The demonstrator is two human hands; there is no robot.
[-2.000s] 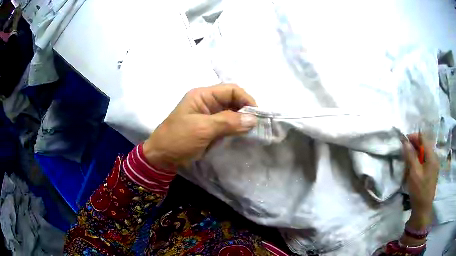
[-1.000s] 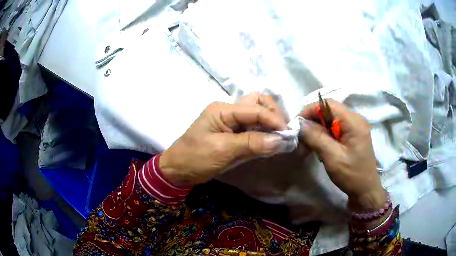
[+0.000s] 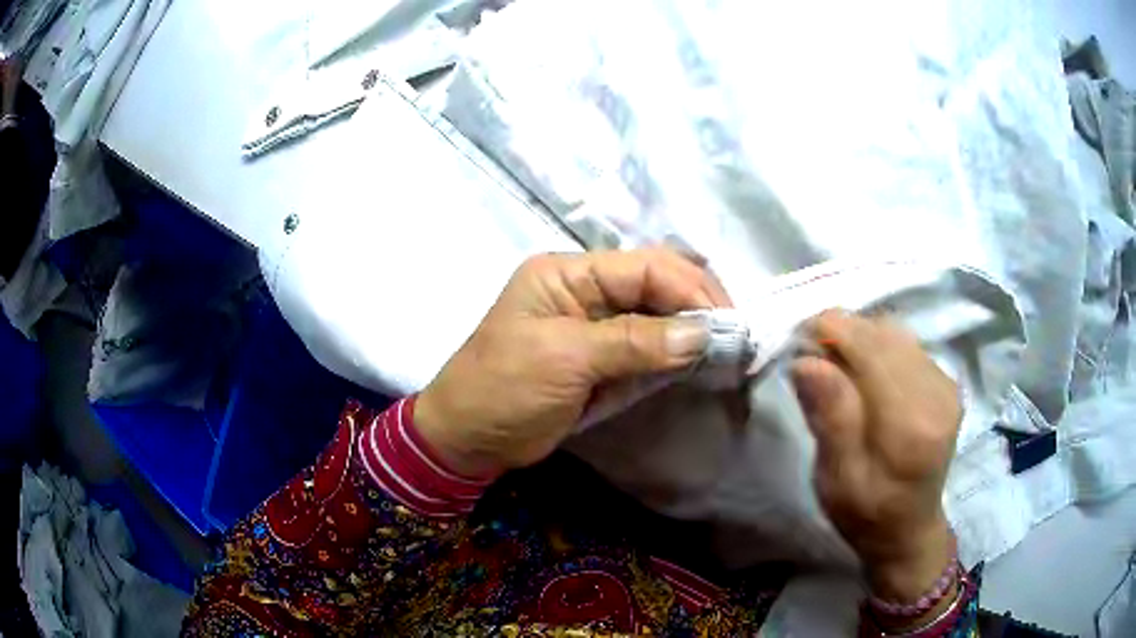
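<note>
A pale grey-white jacket [image 3: 374, 237] is spread over the table in front of me. My left hand [image 3: 586, 355] pinches a stitched seam [image 3: 726, 337] between thumb and fingers, near the middle of the view. My right hand [image 3: 878, 430] is just right of the seam, blurred, with its fingers curled. A small orange-red bit of the thread snips [image 3: 837, 332] shows at its fingers; the blades cannot be made out. Round metal fasteners [image 3: 290, 224] show on the cloth at the left. A dark label [image 3: 1031, 450] lies at the right.
Blue bins [image 3: 168, 449] holding grey garments [image 3: 175, 330] stand below the table's left edge. More garments are heaped at the upper left [image 3: 81, 75] and along the right edge [image 3: 1109, 187]. The white table edge [image 3: 168, 125] shows at the left.
My right hand came in from the far right to the seam, then drew slightly down and right, its fingers curling over the snips. My left hand moved right, keeping its pinch. The fasteners came into view.
</note>
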